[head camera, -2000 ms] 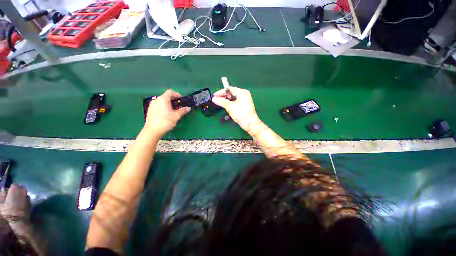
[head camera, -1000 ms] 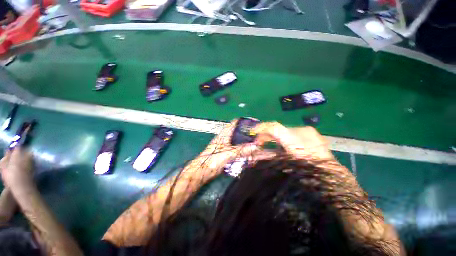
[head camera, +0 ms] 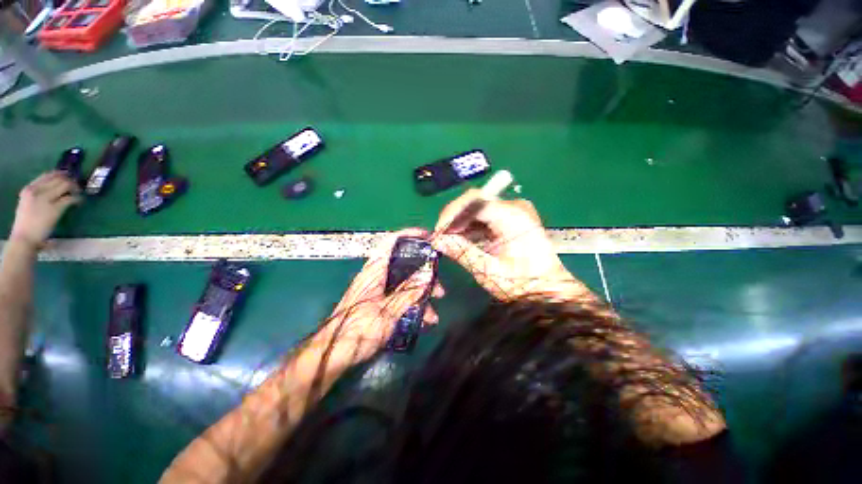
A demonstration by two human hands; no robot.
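My left hand (head camera: 373,288) holds a black phone unit (head camera: 412,267) over the near edge of the belt, top end away from me. Strands of hair hide part of it. My right hand (head camera: 496,241) grips a white pen-like tool (head camera: 489,192) like a pencil, its lower end at the top right of the phone unit. The tip is too small to make out. On the green belt ahead lie a phone unit (head camera: 452,172) and another phone unit (head camera: 285,156) with a small round black module (head camera: 298,188) beside it.
Another person's hand (head camera: 45,206) touches a phone at the far left, near more phones (head camera: 153,180). Two phones (head camera: 215,312) lie on the bench at left. A speckled metal strip (head camera: 312,246) divides belt and bench. A black part (head camera: 806,207) lies far right. A red tray (head camera: 83,24) stands behind.
The view has shifted. The phones on the belt appear further left. My hands, low and close together a second ago, now show the white tool at the phone's top end. Another person's hand has reached the belt.
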